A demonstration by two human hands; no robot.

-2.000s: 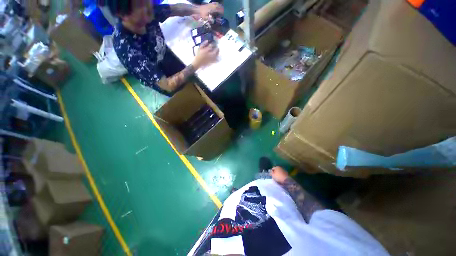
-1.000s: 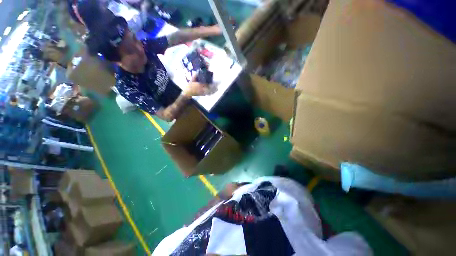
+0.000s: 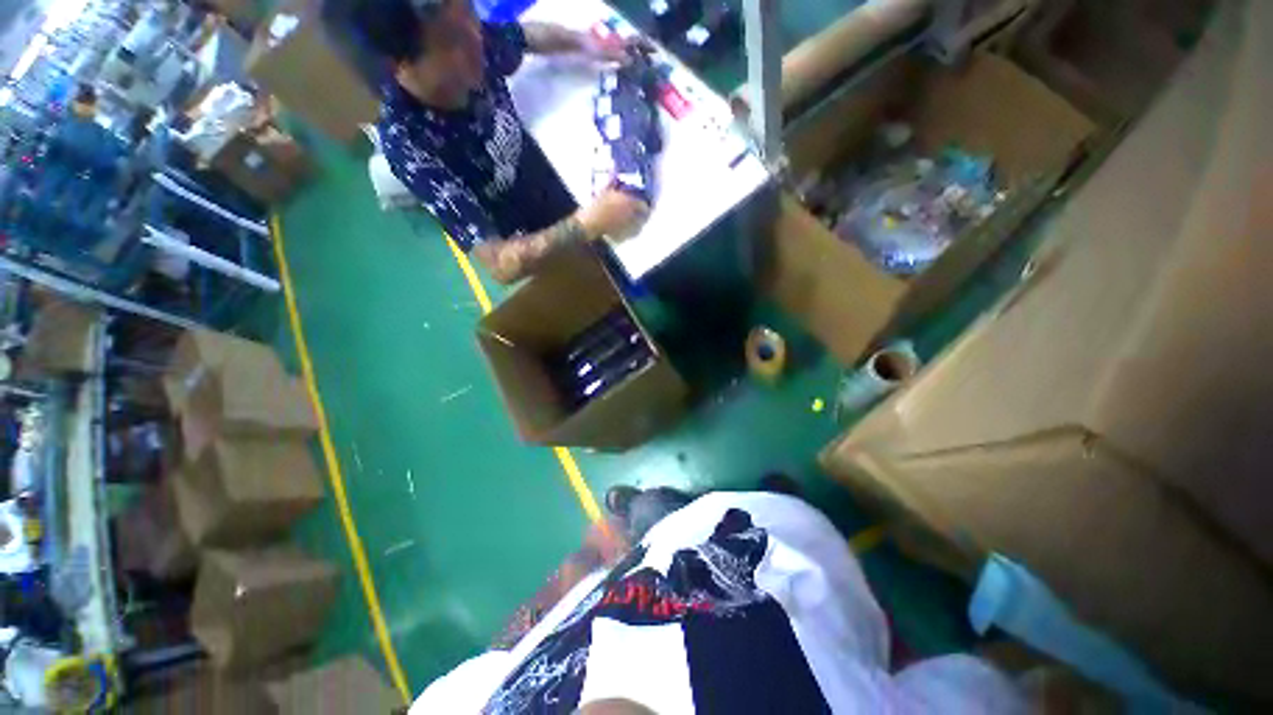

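My left hand (image 3: pixel 606 536) is small and blurred beside my white shirt, at the end of a tattooed forearm; its fingers cannot be made out. My right hand is not in view. A large brown sealed carton (image 3: pixel 1061 370) stands close at the right. A pale-blue strip (image 3: pixel 1068 636) hangs at its lower edge, at the lower right. An open carton (image 3: pixel 621 416) stands on the floor in front of me, with dark units in rows inside.
A seated coworker (image 3: pixel 475 161) handles dark units at a white table (image 3: pixel 712 189). A scrap carton (image 3: pixel 824 286) holds crumpled clear plastic. A tape roll (image 3: pixel 765 352) and hollow tube (image 3: pixel 889 367) are on the floor. Brown cartons (image 3: pixel 258 489) are heaped along the left aisle.
The view has shifted. My right hand and forearm, seen two seconds ago, are out of view. The orange and blue object has left the upper right. The coworker's hands have moved over the units.
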